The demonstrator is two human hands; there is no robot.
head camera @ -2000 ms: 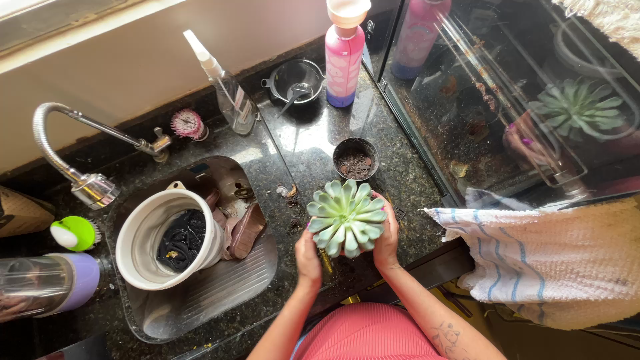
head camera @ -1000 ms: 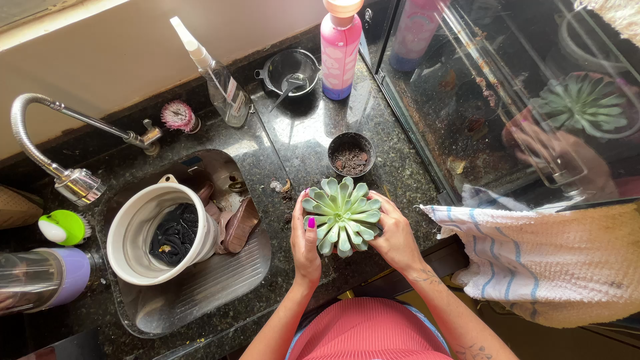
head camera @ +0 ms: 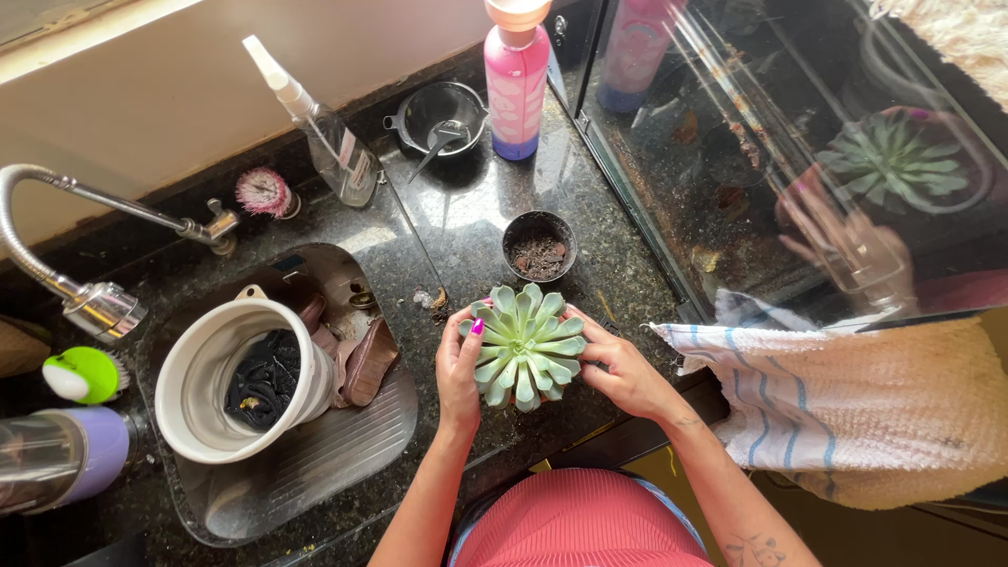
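Note:
A pale green rosette succulent point(head camera: 526, 346) is held between both hands over the front of the dark granite counter. My left hand point(head camera: 460, 366) cups its left side, with the thumb against the leaves. On the opposite side, my right hand point(head camera: 622, 366) supports the plant with its fingers at and under the outer leaves. What lies beneath the rosette is hidden by the leaves. Just behind the plant stands a small black pot point(head camera: 539, 246) with dark soil and bark bits in it.
A steel sink point(head camera: 315, 472) holds a collapsible bucket point(head camera: 177, 394) with dark cloth inside, and brown shoes point(head camera: 370, 364). Behind stand a spray bottle point(head camera: 339, 153), a black bowl point(head camera: 405, 130) and a pink bottle point(head camera: 516, 87). A glass-topped stove point(head camera: 669, 197) and a striped towel point(head camera: 827, 394) are at right.
The succulent stays between both hands. The fingers of my right hand have shifted along its right side. The view has moved slightly.

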